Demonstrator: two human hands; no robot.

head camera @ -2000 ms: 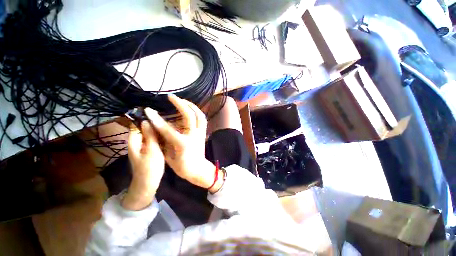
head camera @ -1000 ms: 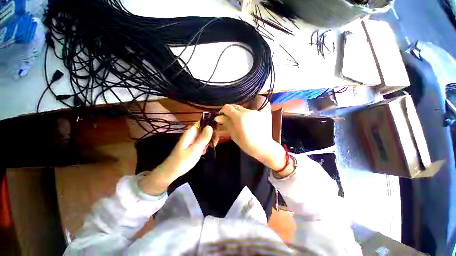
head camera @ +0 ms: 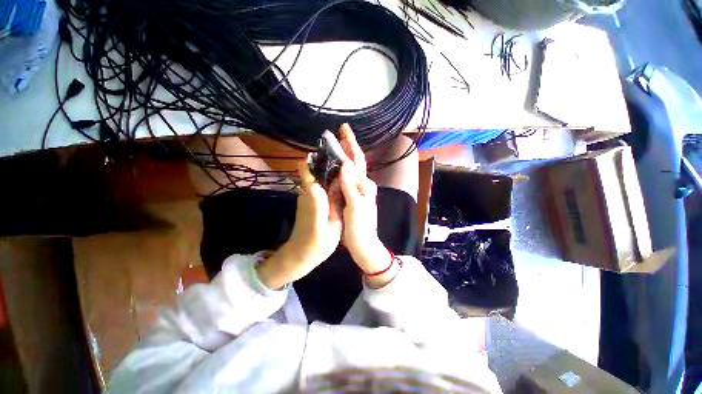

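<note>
My left hand point(head camera: 306, 231) and my right hand point(head camera: 356, 204) are pressed together over my dark-clothed lap. Between their fingers they hold a small dark cable end plug point(head camera: 327, 161) with a shiny surface. Its lower part is hidden by the fingers, and I cannot tell whether a small part is on it. Thin black cables run from the left towards my hands. The large black cable bundle point(head camera: 323, 121) lies looped on the table just beyond my hands. Other plugs point(head camera: 75, 88) lie at its left end.
An open carton of black pieces point(head camera: 469, 269) stands right of my legs. Brown cartons point(head camera: 596, 208) stand further right. Blue packets point(head camera: 462, 138) lie under the white table's edge point(head camera: 493, 108). Loose black strips point(head camera: 508, 55) and part of a basket point(head camera: 527, 15) are at the back right.
The view has shifted slightly since a second ago. My hands have turned from a fingertip grip, fingers bent, to palms nearly together with fingers pointing up around the plug.
</note>
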